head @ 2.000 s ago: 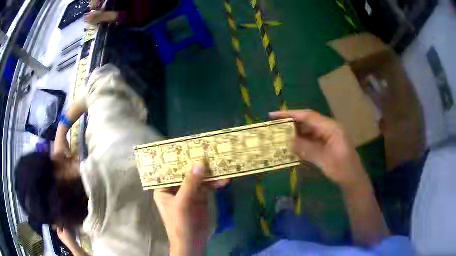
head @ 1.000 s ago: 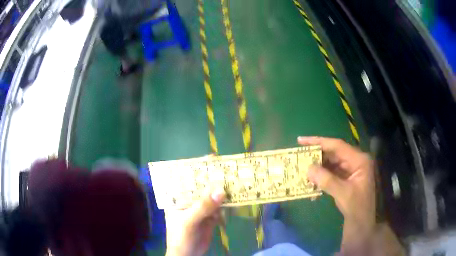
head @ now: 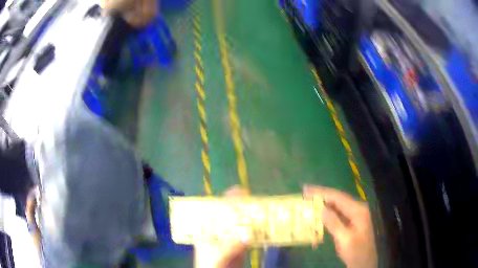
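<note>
A long yellow-tan PCB panel (head: 272, 217) is held level above the floor at the lower centre, printed side up. It is blurred and its left part is washed out by glare. My left hand (head: 223, 254) grips its lower edge left of the middle, with the thumb on the face and fingertips showing behind the upper edge. My right hand (head: 348, 225) holds the right end between thumb and fingers. The left hand is partly cut off by the bottom edge.
A person in grey (head: 97, 183) is at the left beside a white worktable (head: 68, 68). Blue stools (head: 152, 44) stand near it. Yellow-black tape (head: 230, 104) runs along the green floor (head: 272, 115). A dark structure with blue items (head: 388, 78) lines the right side.
The view has moved along the aisle past other people, and a person in grey now shows at left. The panel sits lower in the picture, still in both hands.
</note>
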